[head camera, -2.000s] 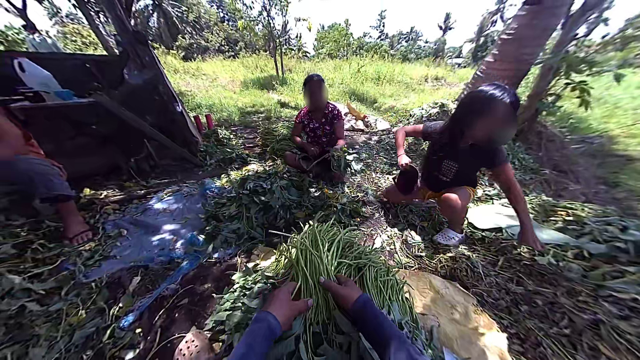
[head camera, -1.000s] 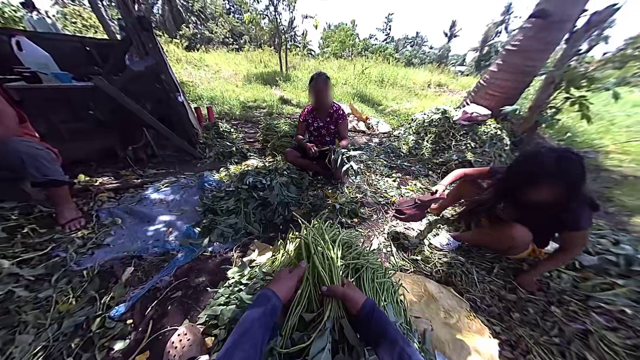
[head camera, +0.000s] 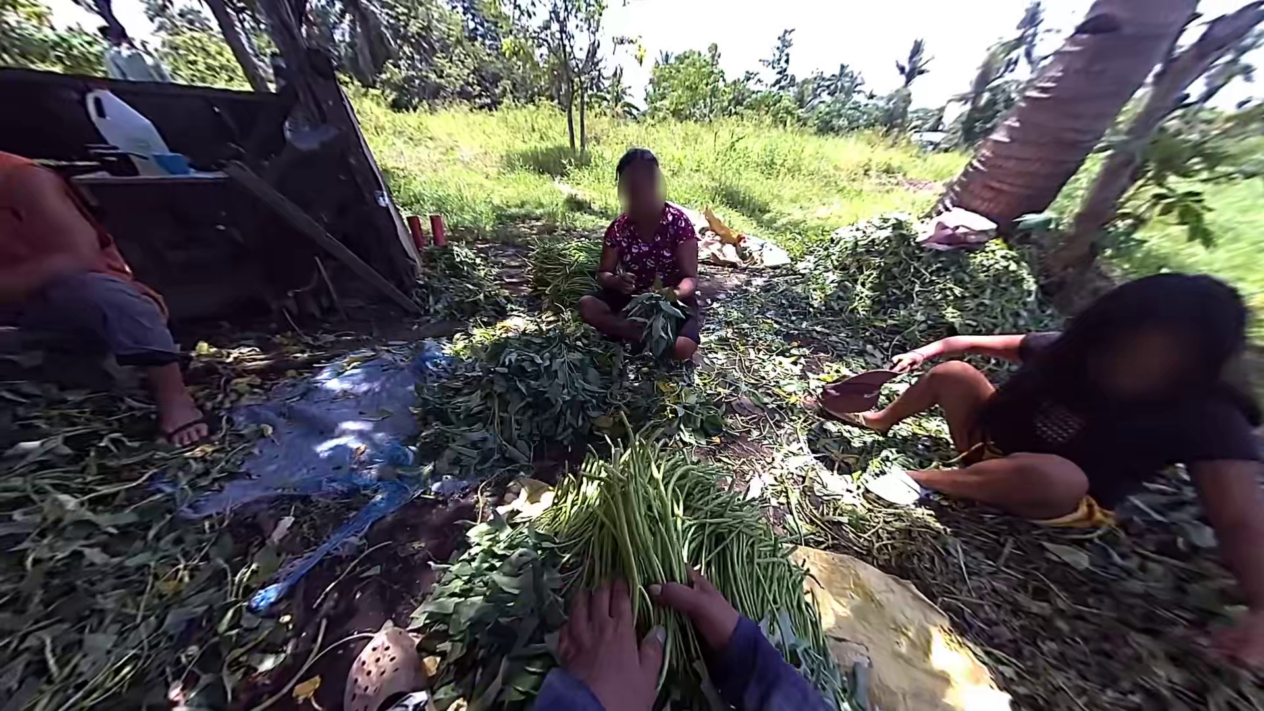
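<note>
A large bundle of long green leafy stems (head camera: 632, 513) lies in front of me, with its cut ends pointing away. My left hand (head camera: 612, 647) lies on the near part of the bundle, back upward, fingers fairly straight and pressed on the stems. Just right of it, my right hand (head camera: 703, 610) rests on the stems with its thumb toward the left hand; its fingers are partly hidden, so its hold is unclear. Broad green leaves (head camera: 504, 602) spread out left of the bundle. A yellowish sack (head camera: 889, 632) lies to its right.
A person (head camera: 647, 247) sits ahead holding leafy stems. Another person (head camera: 1116, 415) leans at the right beside a dark red sandal (head camera: 857, 391). A third sits at the left. Blue plastic sheeting (head camera: 326, 434), leaf heaps (head camera: 533, 385) and a perforated clog (head camera: 387, 667) lie around.
My left hand has gone from gripping around the stems to lying flatter on them, nearer to me. The person at the right has lowered and leaned farther to the right.
</note>
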